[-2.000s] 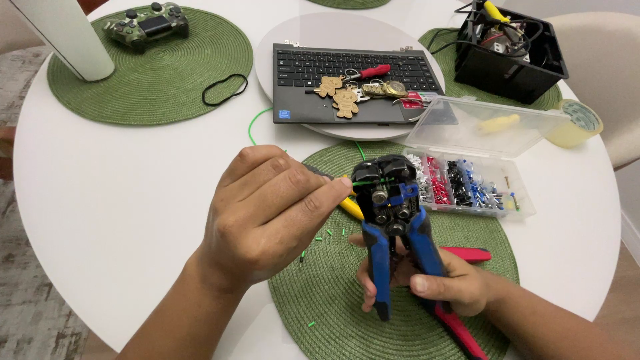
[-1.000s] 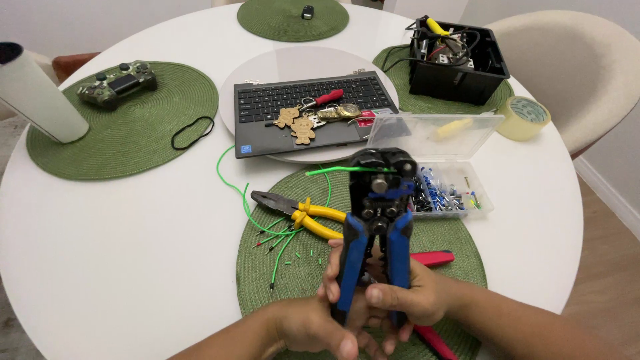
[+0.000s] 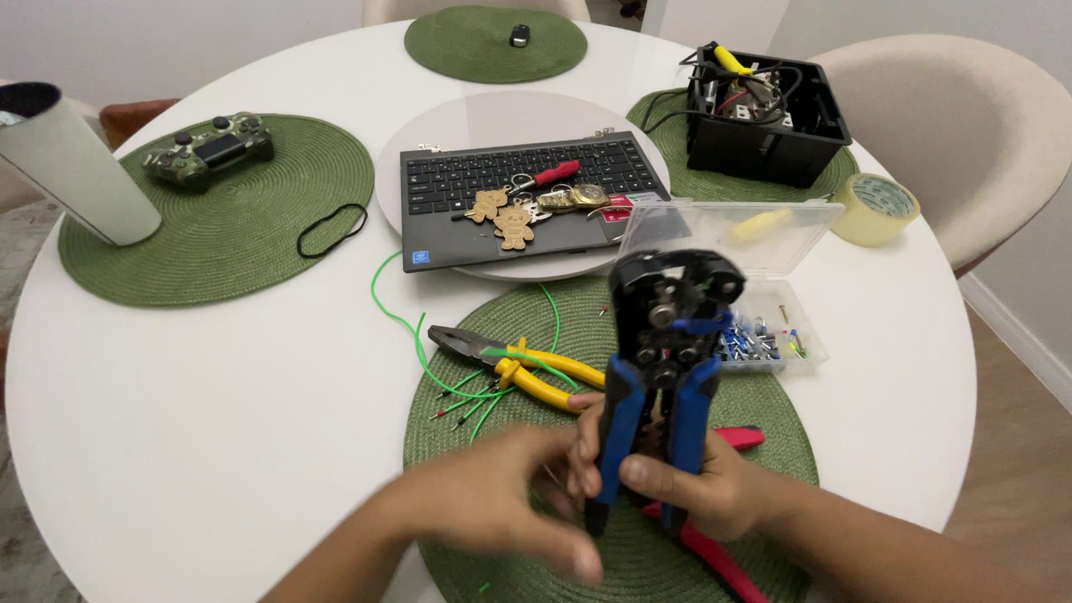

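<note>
A blue-and-black wire stripper stands upright in my right hand, whose fingers wrap its two handles. My left hand, blurred, is just left of the handles with its fingers apart and nothing seen in it. Yellow-handled combination pliers lie on the green placemat beyond my left hand. Green wires, some with dark or red ends, lie around the pliers' jaws. One short green wire piece crosses over the pliers. A red-handled tool lies partly hidden under my right hand.
An open clear plastic box of wire ferrules sits behind the stripper. Farther back are a laptop base with keys and a watch, a roll of tape and a black bin with cables. A game controller lies at the left.
My left hand, at the stripper's head with a green wire two seconds ago, has come down and then off the handles. The green wire is no longer across the stripper's head.
</note>
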